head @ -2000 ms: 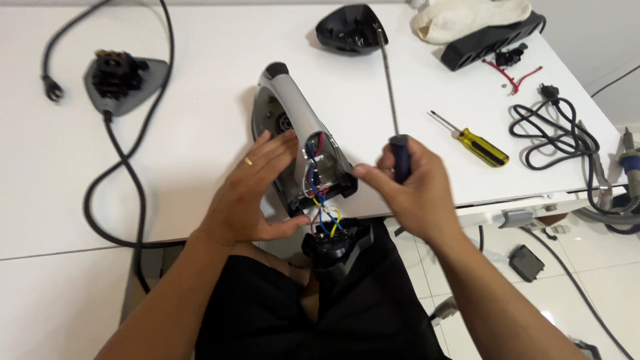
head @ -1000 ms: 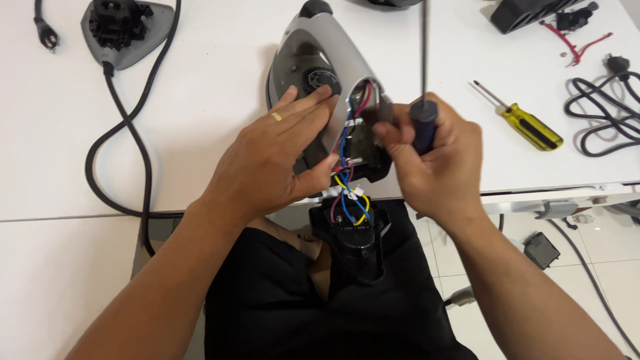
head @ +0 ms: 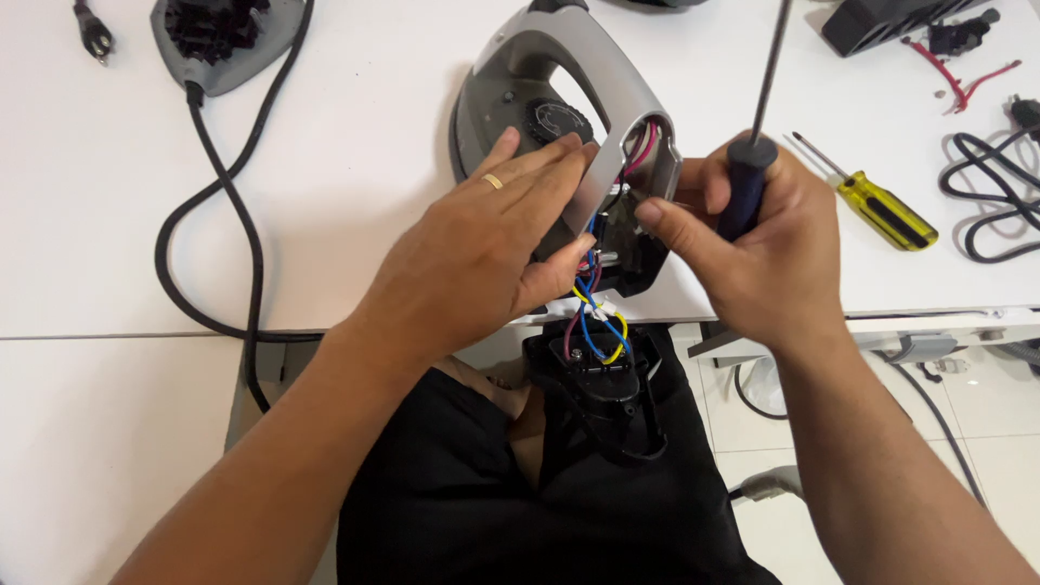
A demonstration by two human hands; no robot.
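A grey clothes iron (head: 621, 73) rests on the white table with its rear end open toward me. My left hand (head: 479, 236) lies flat along its left side, fingers near the round dial (head: 556, 122), thumb by the rear opening. In my right hand (head: 756, 219) is a screwdriver with a dark blue handle (head: 743, 191), its shaft pointing up and away. That hand's thumb touches the right edge of the opening. Blue, yellow and red wires (head: 601, 309) run from the iron to a black plastic rear cover (head: 605, 390), which hangs at the table edge over my lap.
A yellow screwdriver (head: 886, 211) lies at the right, near a coiled black cord (head: 975, 195) and red wires (head: 959, 85). The grey iron base (head: 227, 49) with its looped black cable (head: 166, 260) is at the left. A black vented part (head: 886, 24) sits at the upper right.
The view has moved closer to the iron. My right thumb has shifted onto the edge of the rear opening, with the screwdriver still in that hand. My left hand stays on the iron's side.
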